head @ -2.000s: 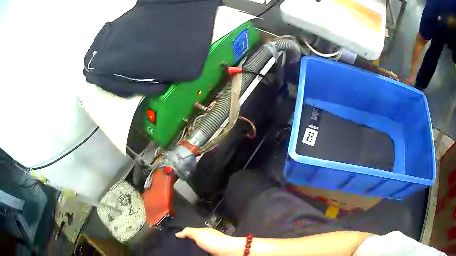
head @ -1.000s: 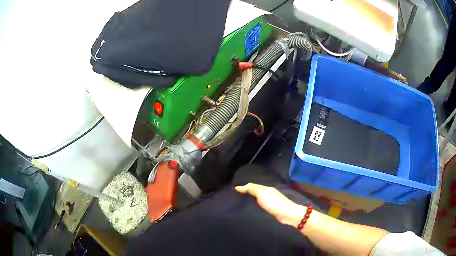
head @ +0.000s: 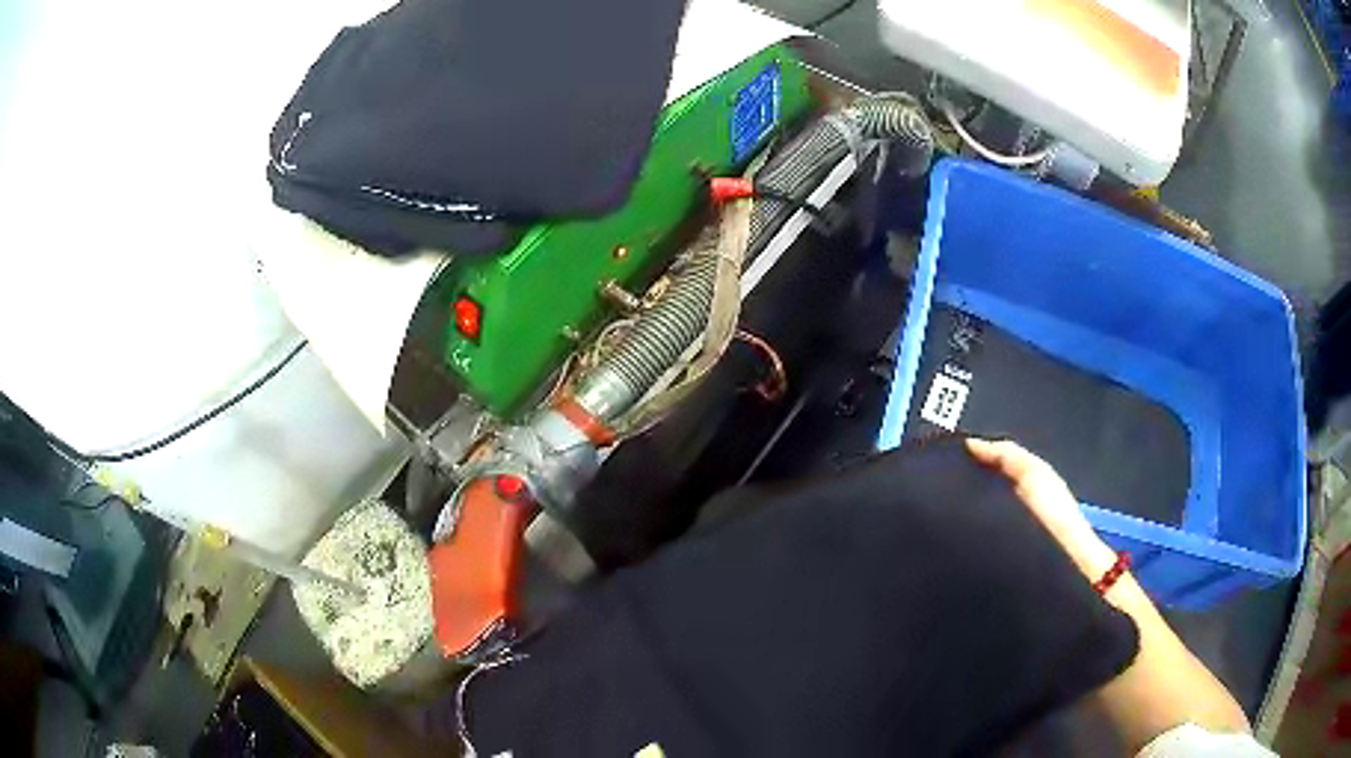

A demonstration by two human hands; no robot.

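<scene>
A dark garment (head: 830,607) is spread flat, with a rounded corner at the right and a thin pale cord at its lower left. My right hand (head: 1037,496), with a red bead bracelet, grips its upper right edge; most fingers are hidden behind the cloth. A small pale patch shows at the garment's bottom edge; I cannot tell what it is. My left hand is not in view. A second dark garment (head: 489,119) with a white curved trim lies on the white machine top.
A blue crate (head: 1111,222) at the right holds folded dark garments (head: 1059,422) with a white label. The held garment overlaps its near left corner. A green control box (head: 519,326), grey hose (head: 652,348), orange-red trimmer head (head: 477,570) and speckled block (head: 363,600) stand at the left.
My right hand has moved right and up, drawing the garment up from my lap to the crate's near edge. The person at the upper right has left the view.
</scene>
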